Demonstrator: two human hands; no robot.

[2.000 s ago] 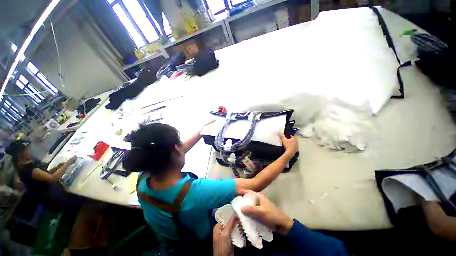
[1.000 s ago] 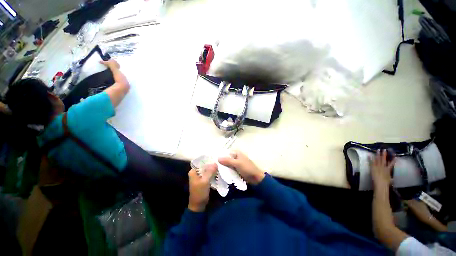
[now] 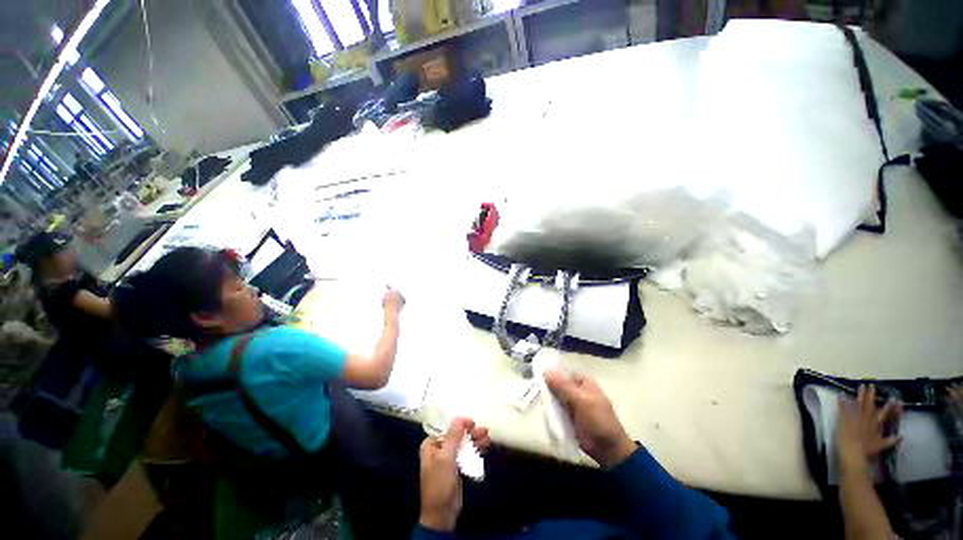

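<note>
My left hand (image 3: 441,480) holds a small white protective piece (image 3: 471,460) with a toothed edge, low at the table's front edge. My right hand (image 3: 593,413) holds another white piece (image 3: 556,406), apart from the left one. A black and white handbag (image 3: 570,306) lies on the table just beyond my right hand, with its shiny wrapped handles (image 3: 505,311) towards me. A pale hang tag (image 3: 527,396) shows beside the right-hand piece.
A person in a teal shirt (image 3: 285,385) stands at the left, one arm over the table (image 3: 676,422). Another person's hand (image 3: 868,427) rests on a second bag (image 3: 818,411) at the right. A red tape dispenser (image 3: 484,227) and crumpled white heap (image 3: 744,280) lie behind the handbag.
My hands have moved apart, each with a white piece; a second ago they were close together. The teal-shirted person has turned and reached rightward. The view has tilted up.
</note>
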